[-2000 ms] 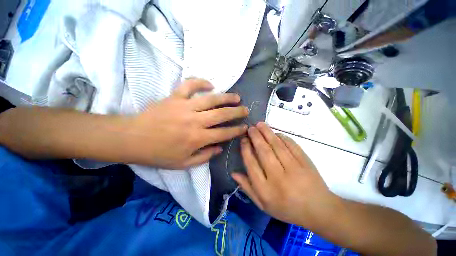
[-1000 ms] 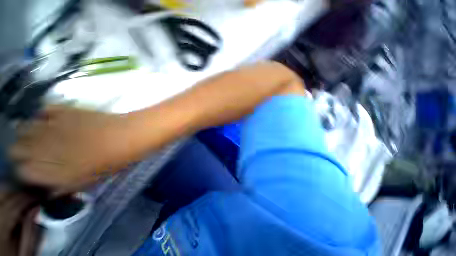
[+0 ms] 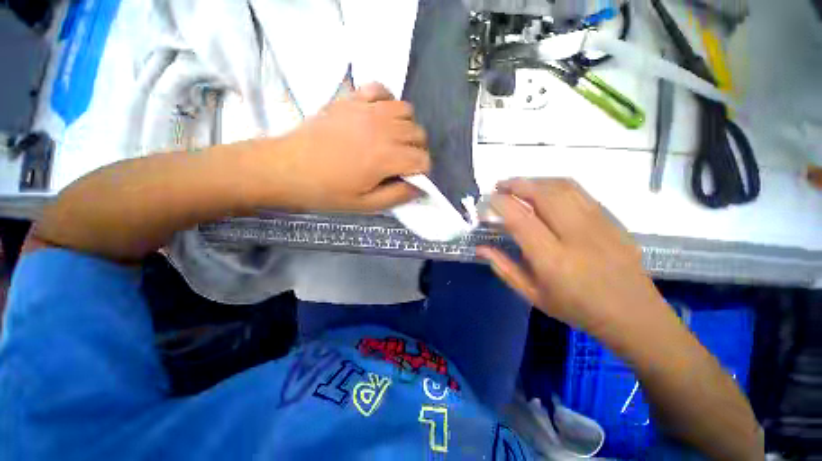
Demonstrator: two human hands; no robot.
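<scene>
My left hand (image 3: 369,149) is closed on the pale garment (image 3: 288,99), with a white piece of it (image 3: 431,216) sticking out below the fingers over the table edge. The dark grey panel (image 3: 442,99) lies flat between my hands and runs up to the presser foot area (image 3: 491,45). My right hand (image 3: 563,243) is beside the end of the white piece, thumb and fingers close together near a small white bit; whether it grips this is unclear. The garment's lower part hangs over the table edge.
Green-handled snips (image 3: 608,99) lie right of the needle plate (image 3: 518,94). Black-handled scissors (image 3: 721,153), a slim silver tool (image 3: 662,135) and a yellow tool (image 3: 714,58) lie further right. A measuring scale (image 3: 342,234) runs along the table edge. A blue crate (image 3: 712,338) is low at right.
The view swung right and came back. Compared with two seconds ago, my left hand is bunched on the garment instead of flat, and both hands are nearer the table's front edge.
</scene>
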